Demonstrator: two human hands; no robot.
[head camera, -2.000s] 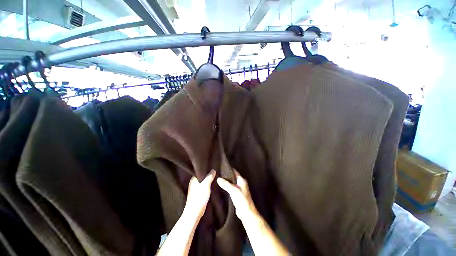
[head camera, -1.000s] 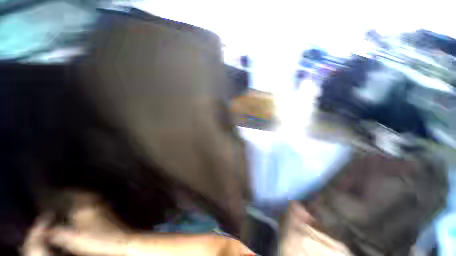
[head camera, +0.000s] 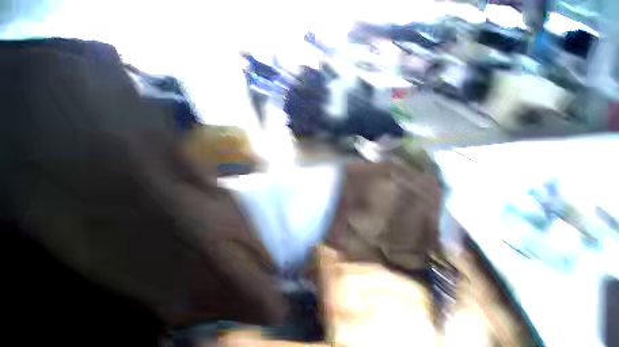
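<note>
The view is strongly blurred. Brown garments (head camera: 197, 230) hang at the left and reach down to the lower middle, with a very dark area below them. A heap of brown cloth (head camera: 390, 213) lies right of centre, above a pale tan shape (head camera: 380, 301) that may be a carton or part of an arm. A thin skin-coloured strip (head camera: 271, 339) at the bottom edge may be a forearm. Neither of my hands can be made out.
A white-topped table (head camera: 475, 196) stands at the right with blurred pale items on it. A white-blue cloth or bag (head camera: 288, 203) is in the middle, with a yellow-brown carton (head camera: 220, 146) behind it. Dark and pale piles fill the background.
The view has swung right, away from the rail. Both hands have left the garment they held two seconds ago. The hanging garments have shifted left, and the white table has come into view.
</note>
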